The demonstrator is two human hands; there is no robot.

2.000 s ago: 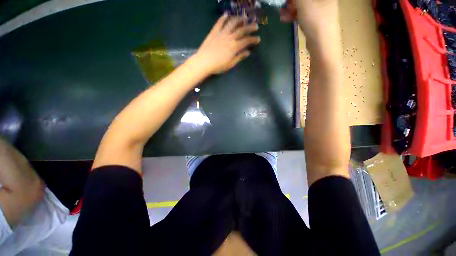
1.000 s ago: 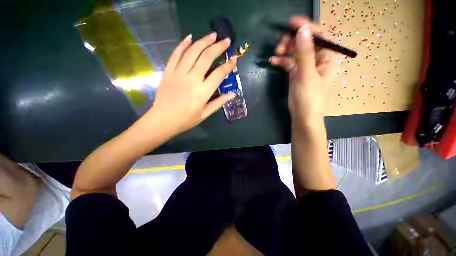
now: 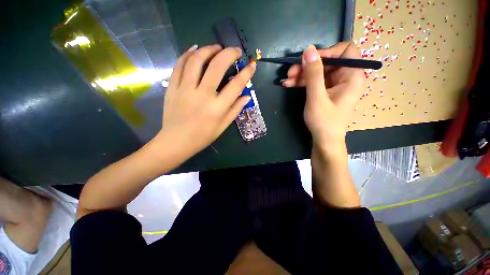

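Observation:
A circuit board assembly [image 3: 251, 124] lies on the dark green bench, with a blue section, a speckled end towards me and a black module [image 3: 229, 35] at its far end. My left hand [image 3: 199, 99] rests over its left side, fingertips on the board, covering part of it. A small orange-gold flex cable [image 3: 258, 55] sticks out to the right. My right hand [image 3: 330, 86] holds black tweezers [image 3: 349, 63], their tips at the flex cable. A tiny red speck shows by the tips. Whether the tips grip anything I cannot tell.
A tan board [image 3: 419, 70] dotted with red and white specks lies on the right. Yellow tape [image 3: 102, 64] on clear film [image 3: 142, 32] lies at left. A red bin [image 3: 461, 126] stands at the right edge. Another person's arm [image 3: 21, 215] is at lower left; cardboard boxes [image 3: 456, 236] are at lower right.
The tweezers have moved left and levelled, their tips now at the flex cable. My left hand stays on the board assembly. The view has shifted slightly.

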